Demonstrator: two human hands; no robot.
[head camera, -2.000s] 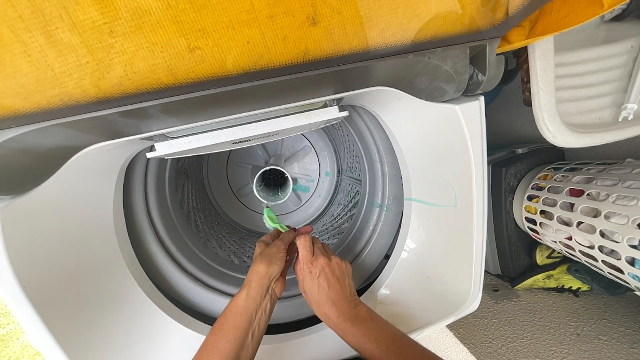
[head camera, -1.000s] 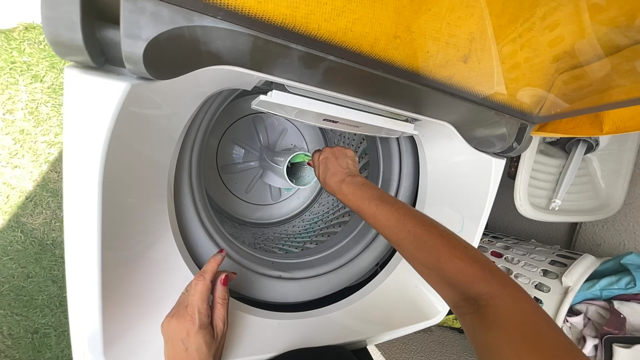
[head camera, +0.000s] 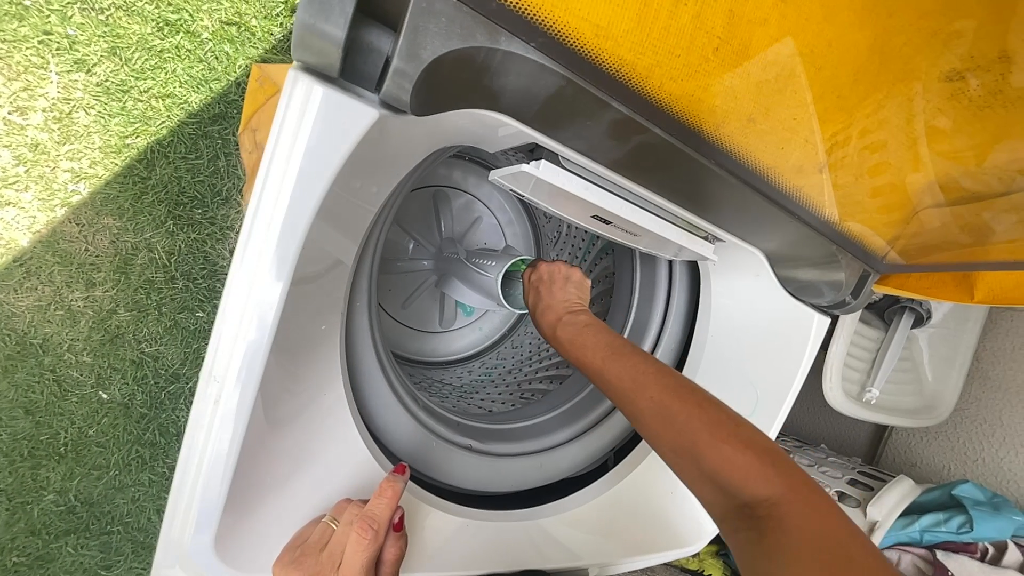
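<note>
A top-loading washing machine (head camera: 288, 384) stands with its lid up and its grey drum (head camera: 496, 448) in view. From the drum's floor rises the agitator's hollow post (head camera: 480, 276), and my right hand (head camera: 558, 296) is at its open top, fingers closed at the rim. Something green (head camera: 518, 272), perhaps a cloth, shows inside that opening beside my fingertips; most of it is hidden. Teal residue (head camera: 465, 308) lies near the agitator's base. My left hand (head camera: 352, 524) holds nothing and is near the drum opening's front edge, index finger extended.
A white flap (head camera: 604, 212) juts over the drum's back edge. Behind it is the raised lid with yellow fabric (head camera: 720, 80) seen through it. Grass (head camera: 104, 336) lies left. At right are a white washbasin (head camera: 912, 368) and a laundry basket (head camera: 840, 476) with clothes (head camera: 952, 520).
Two seconds ago both hands were together on the green item above the drum. My right hand is now at the post's opening, while my left is apart, near the front edge. The view has shifted and turned.
</note>
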